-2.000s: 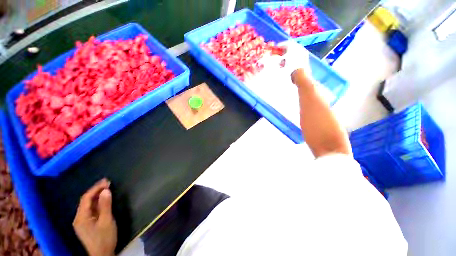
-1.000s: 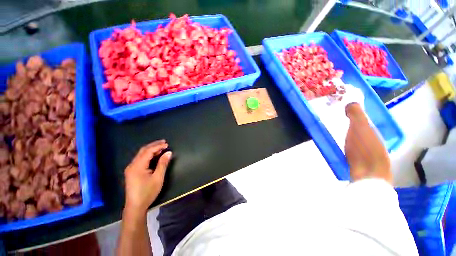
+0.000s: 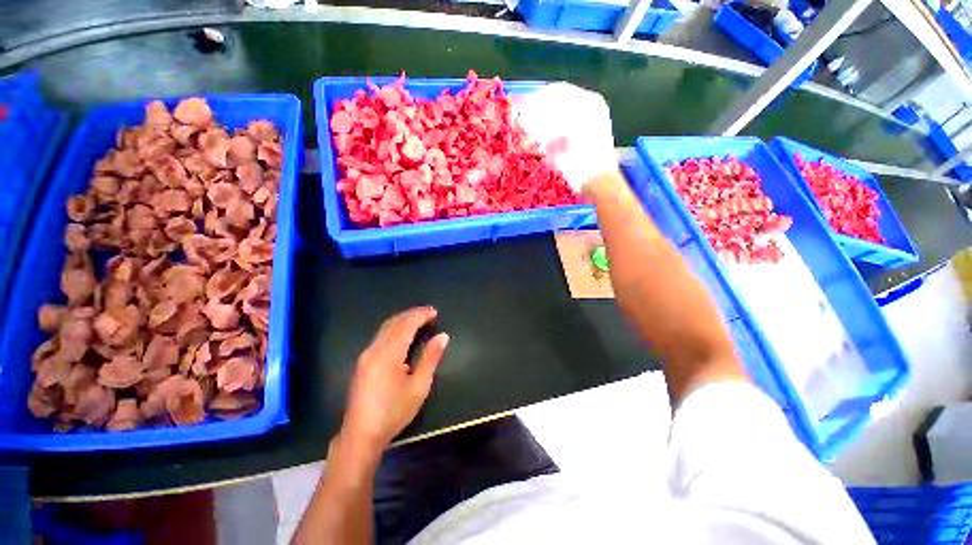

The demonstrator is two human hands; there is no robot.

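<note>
My right hand (image 3: 570,130), in a white glove, is over the right end of the bin of red parts (image 3: 426,154). Its fingers are blurred among the parts, so I cannot tell if it grips one. My bare left hand (image 3: 397,373) hovers over the black bench top, fingers slightly curled and apart, holding nothing. A bin of brown cup-like parts (image 3: 171,287) is at left. The green dish (image 3: 600,259) on its cardboard pad (image 3: 579,279) is partly hidden by my right forearm.
A blue tray (image 3: 746,282) at right holds rows of joined pieces (image 3: 730,202) on a white liner (image 3: 794,309). Another bin of red parts (image 3: 842,202) stands beyond it. The green conveyor (image 3: 682,91) curves behind. Blue crates (image 3: 917,516) are at lower right.
My right hand has moved left from the tray of joined pieces to the red parts bin. The view has turned left, showing the whole brown bin. My left hand stays empty.
</note>
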